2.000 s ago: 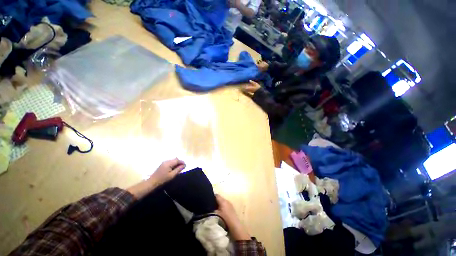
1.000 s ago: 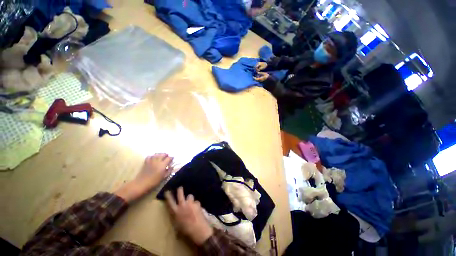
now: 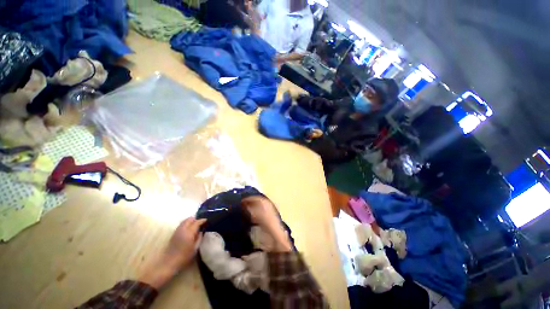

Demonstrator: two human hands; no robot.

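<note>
A black garment (image 3: pixel 226 291) with cream ruffle trim (image 3: pixel 224 261) lies on the table in front of me. Its far end shows shiny glare streaks, like clear plastic over the black. A clear polybag (image 3: pixel 208 166) lies flat and crinkled just beyond it. My left hand (image 3: pixel 181 241) holds the bag's or garment's left edge between thumb and fingers; which of the two I cannot tell. My right hand (image 3: pixel 265 220) reaches over the black cloth near its far end, fingers partly hidden at the plastic.
A stack of empty polybags (image 3: pixel 158 111) lies further back. A red handheld tool (image 3: pixel 75 174) rests on dotted pale sheets (image 3: pixel 72 145) at left. Blue garments (image 3: pixel 232 63) lie at the far side. A masked person (image 3: pixel 344 111) stands across. More trimmed garments (image 3: pixel 377 259) lie on the right stool.
The black garment is now bunched narrower, with its far end under shiny plastic. My left hand has closed at its left edge. My right hand has moved from the near left to the far end.
</note>
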